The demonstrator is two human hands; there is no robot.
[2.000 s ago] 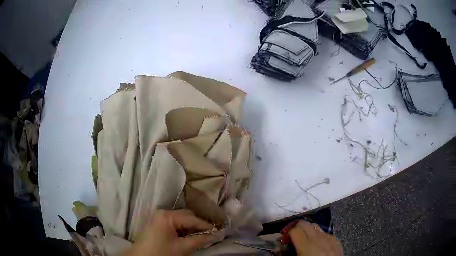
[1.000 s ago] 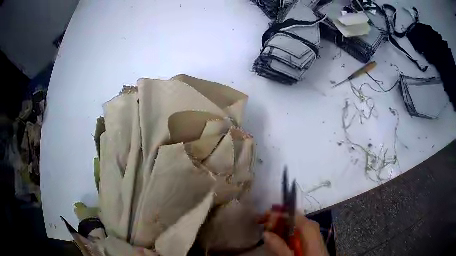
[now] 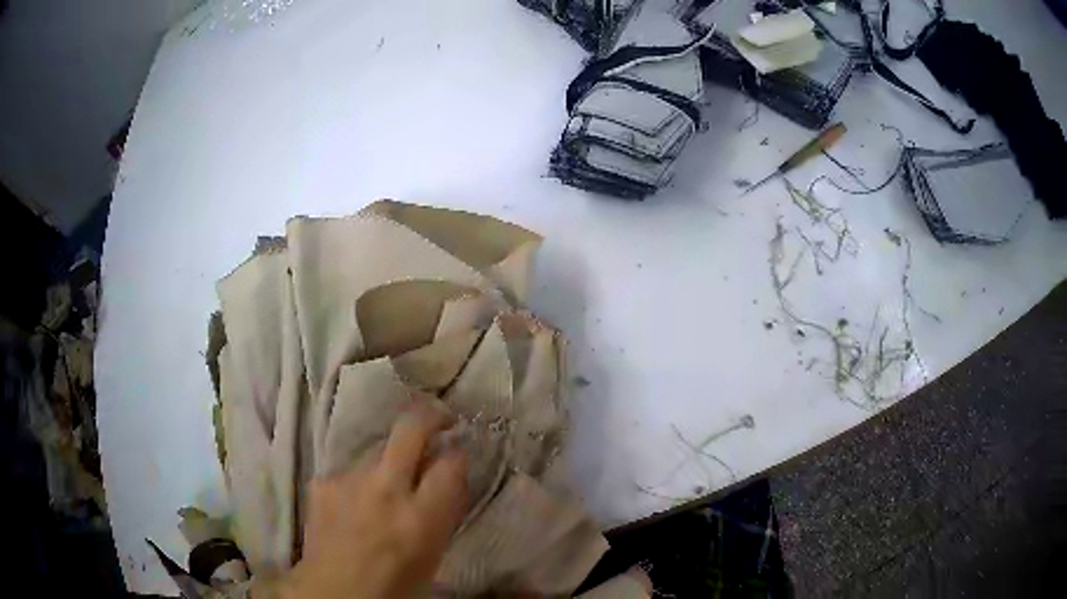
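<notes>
A ruffled heap of beige cloth pieces point(image 3: 252, 386) lies in front of me, with stitched edges folded over one another. My left hand point(image 3: 386, 509) is on top of the heap's lower middle, blurred, its fingertips at a beige edge; whether they pinch the cloth is unclear. A beige flap point(image 3: 527, 544) hangs toward the lower right. A small bit of skin at the bottom edge, apparently my right hand point(image 3: 633, 582), is mostly cut off or behind cloth. No scissors show. A little olive cloth point(image 3: 201, 524) shows at the heap's lower left.
Tied grey bundles point(image 3: 626, 129) lie at the back, with a cream tag point(image 3: 778, 42). An awl-like tool with a yellow-brown handle point(image 3: 814, 146), loose thread scraps point(image 3: 860, 363) and a grey stack point(image 3: 971, 199) are at right. The white table's curved edge point(image 3: 819, 447) borders grey floor.
My left hand has come back into view on top of the heap. My right hand and the red-handled scissors have dropped from beside the heap, nearly out of view. The view has shifted slightly.
</notes>
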